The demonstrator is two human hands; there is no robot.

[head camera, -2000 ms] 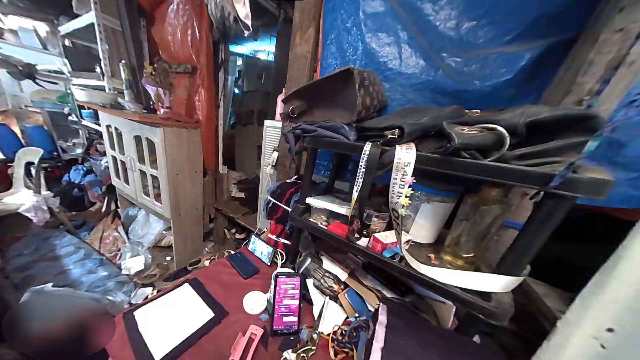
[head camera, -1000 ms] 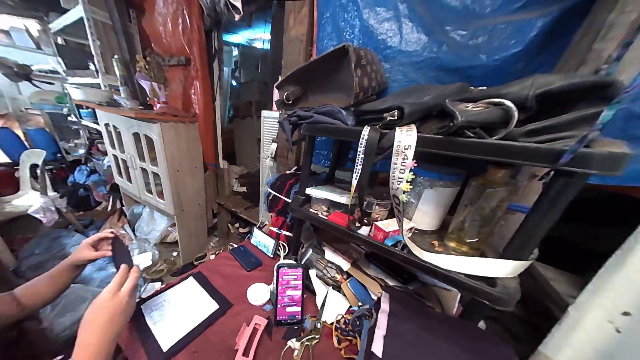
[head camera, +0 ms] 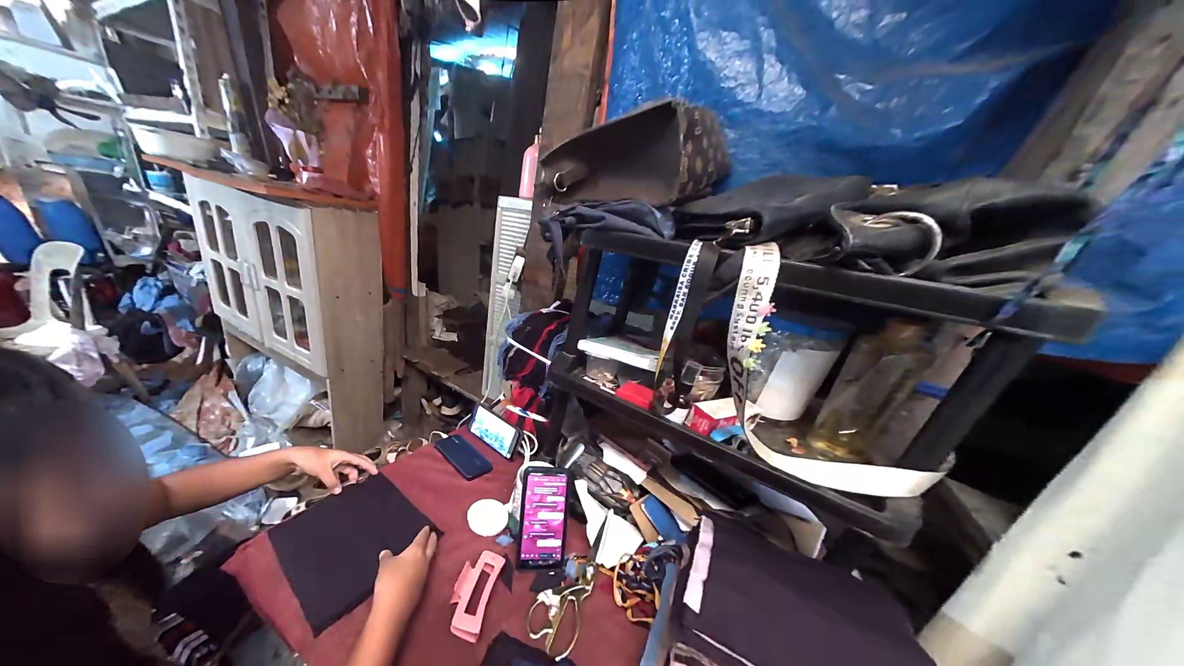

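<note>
Neither my left hand nor my right hand can be made out. At the left, another person with dark hair leans over the table; both bare arms in view appear to be theirs. That person's far hand hovers at the upper edge of a flat black sheet or cover [head camera: 347,546], and the near hand touches its right edge. The sheet lies on the dark red tabletop cloth [head camera: 453,527]. Beside it are a pink claw hair clip [head camera: 476,595], a round white object [head camera: 487,517] and a phone with a lit pink screen [head camera: 543,518].
Two more phones [head camera: 462,457] [head camera: 495,430] lie at the table's far end. Cords and straps [head camera: 638,583] tangle near dark folded fabric [head camera: 786,601]. A black shelf [head camera: 832,277] holding bags and containers stands at the right; a white cabinet [head camera: 268,268] stands behind left.
The white sheet with a black border, visible earlier, is now covered by plain black material. The other person's hands have moved right, over the table, and their head has come into view.
</note>
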